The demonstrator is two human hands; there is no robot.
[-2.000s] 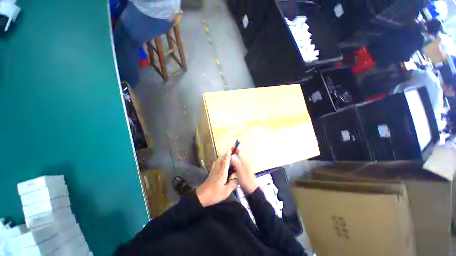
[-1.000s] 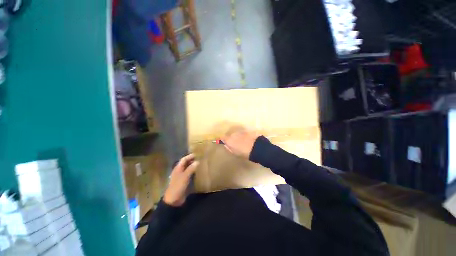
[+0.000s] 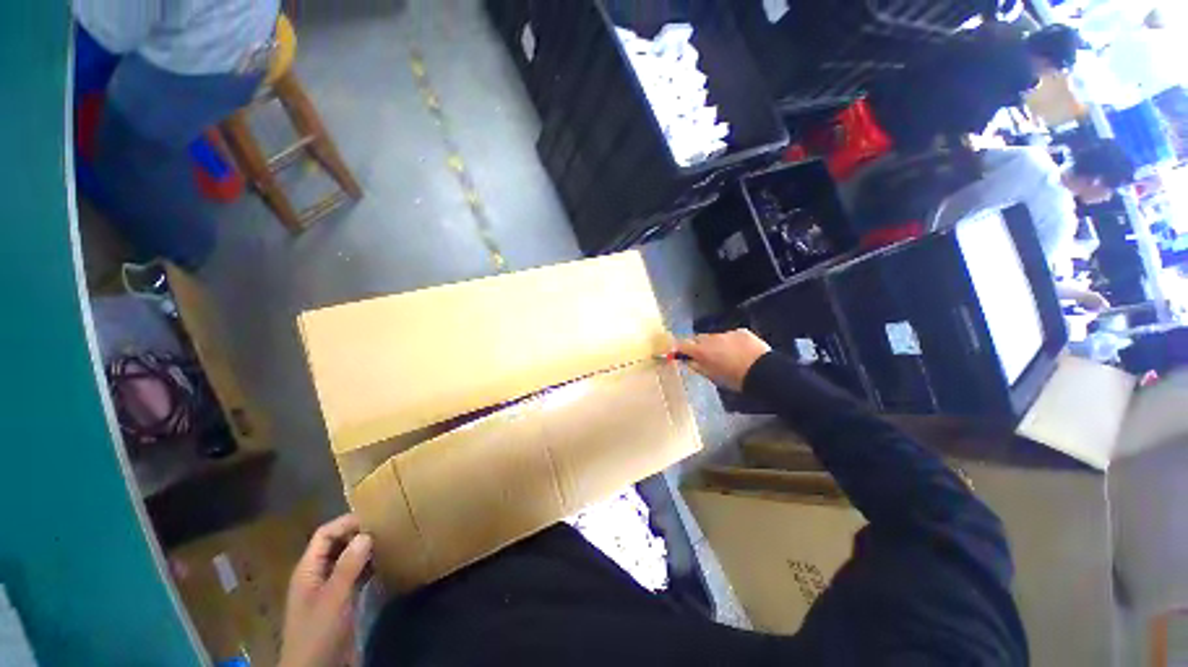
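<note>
A tan carton [image 3: 495, 378] stands in front of me. Its top seam is cut along most of its length and gapes at the left, where the near flap is slightly raised. My right hand [image 3: 724, 356] is at the carton's right edge, at the seam's end, closed on a small red and black utility knife [image 3: 674, 356]. My left hand [image 3: 331, 573] is at the near left corner of the carton, fingers at the flap's edge. The carton's contents are hidden.
A green-topped workbench [image 3: 37, 326] runs along the left. A black tote with white packets [image 3: 622, 537] is partly hidden behind my body. Black totes [image 3: 899, 332] and large cartons [image 3: 782, 547] stand at the right. A person stands by a wooden stool [image 3: 289, 150]; other people are upper right.
The knife in my right hand has moved right along the seam to the carton's right edge. The seam has opened at the left. My left hand is at the near left corner, and the view has shifted.
</note>
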